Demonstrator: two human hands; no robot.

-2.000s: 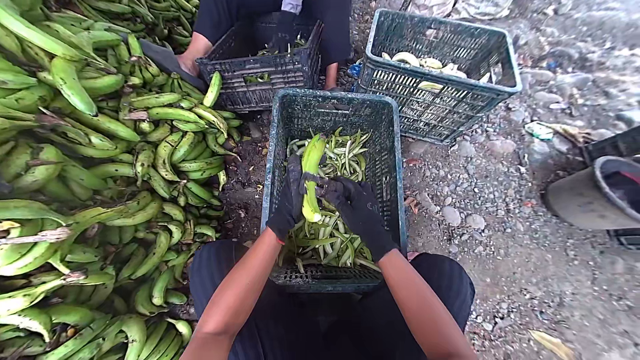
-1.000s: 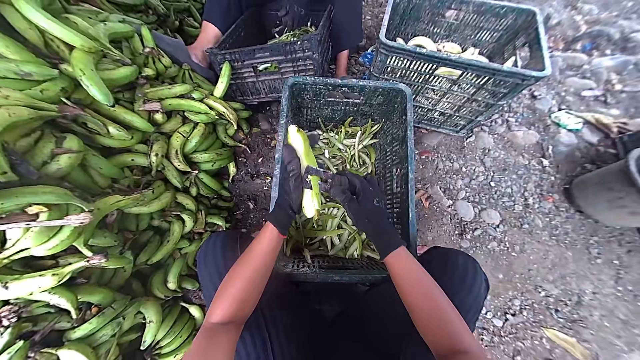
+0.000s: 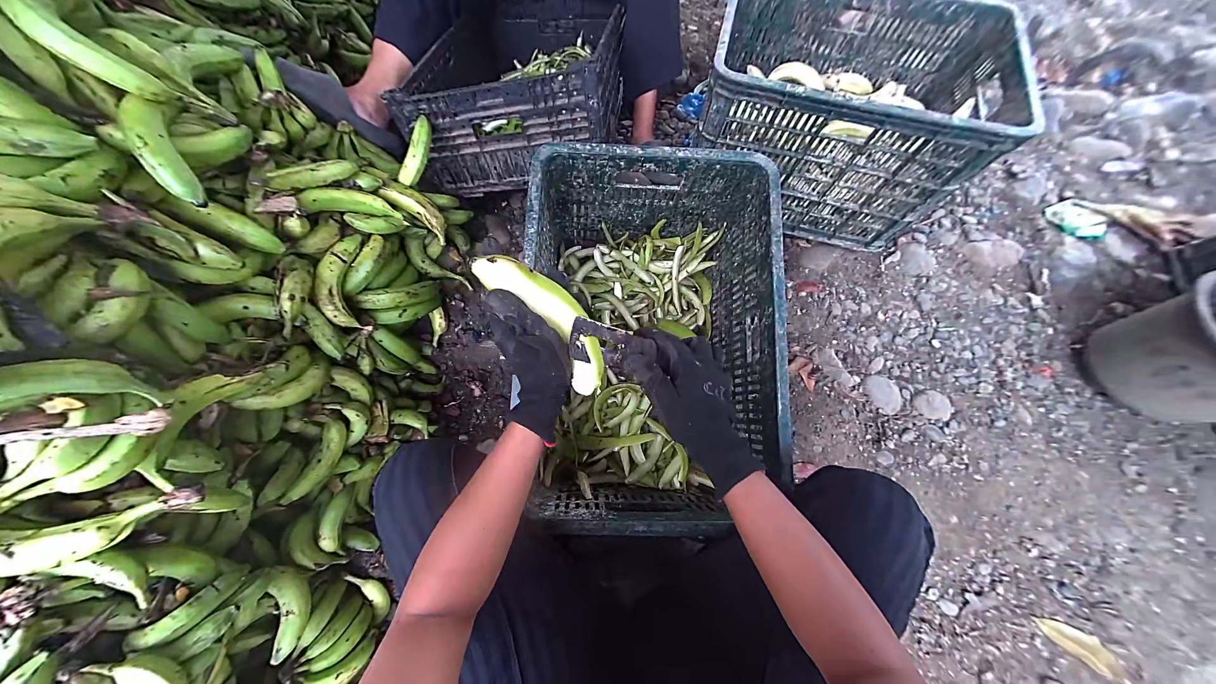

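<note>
My left hand (image 3: 532,366), in a dark glove, grips a partly peeled green plantain (image 3: 537,293) slanting over the left side of a green plastic crate (image 3: 777,380). Pale flesh shows along the plantain and at its lower end. My right hand (image 3: 689,394), gloved too, is closed on the handle of a knife, whose dark blade (image 3: 600,332) lies against the plantain. The handle is mostly hidden by the fingers. Below both hands, strips of green peel (image 3: 646,275) lie in the crate, which stands between my knees.
A large heap of green plantains (image 3: 332,275) lies at left. Beyond my crate, a person sits behind a black crate (image 3: 513,142) holding peel. A second green crate (image 3: 864,123) with peeled plantains is at upper right. A grey bucket (image 3: 1154,351) stands on stony ground at far right.
The plantain was more upright over the crate; it now slants with its upper end to the left. More pale flesh shows on it than two seconds ago.
</note>
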